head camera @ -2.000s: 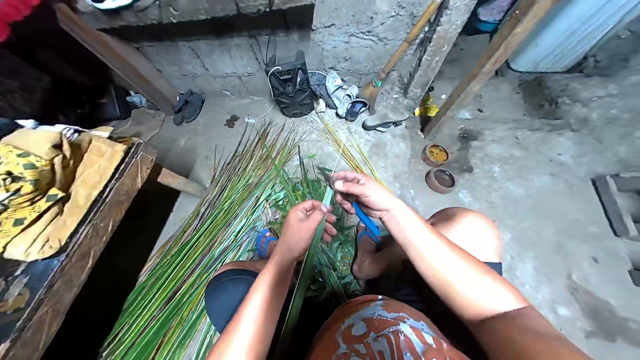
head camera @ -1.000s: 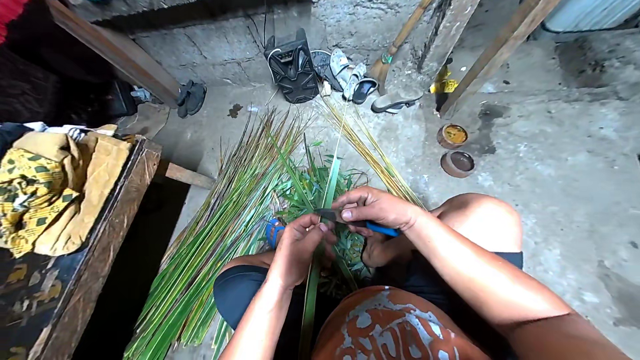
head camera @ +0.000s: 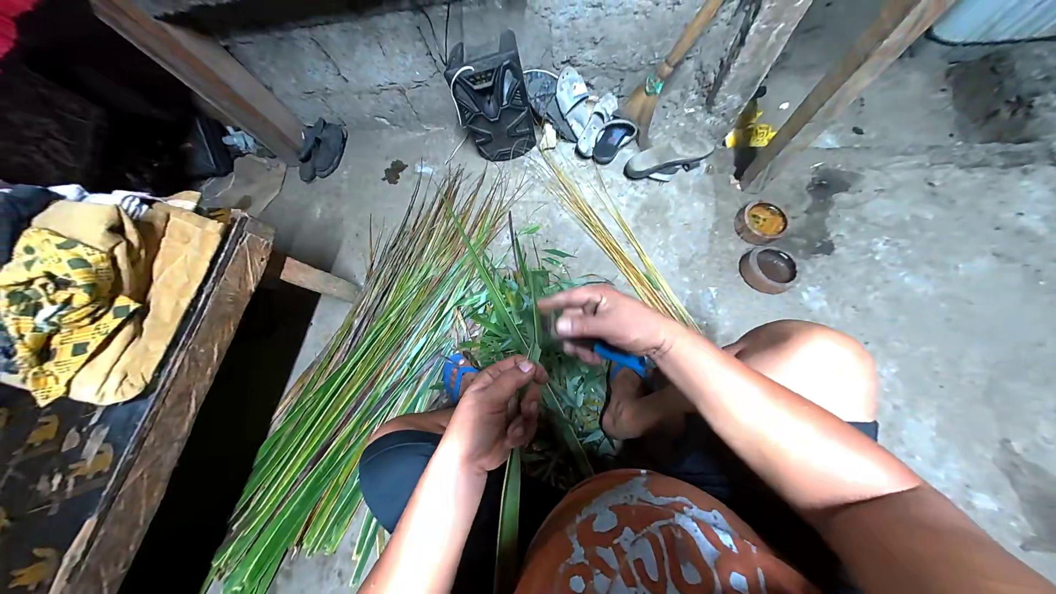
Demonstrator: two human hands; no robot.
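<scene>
My left hand (head camera: 502,408) pinches a long green palm leaflet (head camera: 511,511) between thumb and fingers; the strip runs down toward my lap and up past the hand. Just up and to the right, my right hand (head camera: 606,322) is closed around a blue-handled knife (head camera: 620,356), its blade blurred and mostly hidden by the fingers. Beneath both hands lies a heap of green leaf scraps (head camera: 577,396) between my feet. A large bundle of long palm leaflets (head camera: 355,396) is spread on the floor to the left. Thin yellowish leaf ribs (head camera: 610,235) lie beyond my right hand.
A wooden-edged table (head camera: 194,363) with cloths (head camera: 74,289) stands at left. Along the wall are a black speaker-like object (head camera: 495,107), several sandals (head camera: 590,120) and a broom (head camera: 660,78). Two small round bowls (head camera: 767,268) sit right of the ribs, near a wooden post (head camera: 841,91).
My hands were close together at the leaflet a second ago; now my right hand is farther up, apart from my left. The left keeps hold of a leaflet.
</scene>
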